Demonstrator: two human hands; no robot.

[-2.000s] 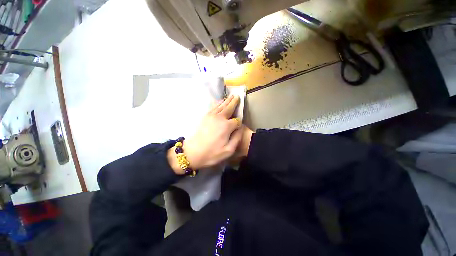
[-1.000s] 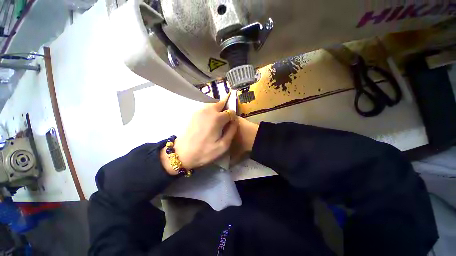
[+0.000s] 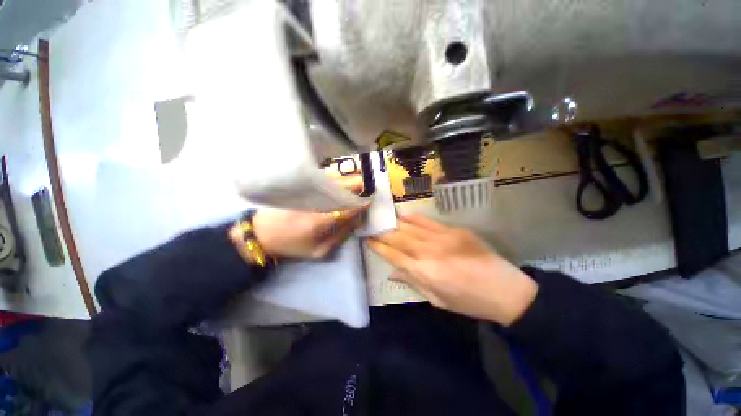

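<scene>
A bright white cloth (image 3: 313, 284) lies on the table under my left wrist and hangs towards my lap. A small white strip (image 3: 380, 213) lies below the needle area, between my hands. My left hand (image 3: 305, 230) pinches the cloth at the strip's left side, partly hidden by the machine head. My right hand (image 3: 443, 262) lies with fingers stretched, fingertips on the strip's right edge. The off-white machine head (image 3: 374, 73) fills the top and hides the needle. Its ribbed tension dial (image 3: 463, 195) hangs in front.
Black-handled scissors (image 3: 605, 175) lie right of the needle. A dark strap-like piece (image 3: 689, 207) lies further right. A small grey patch (image 3: 171, 130) shows at the left. Brown edging (image 3: 58, 179) crosses the white table (image 3: 106, 187). Grey cloth (image 3: 707, 313) is heaped at the lower right.
The view has moved closer to the machine head. My hands, overlapping before, are now apart, with my right hand out to the right of the strip.
</scene>
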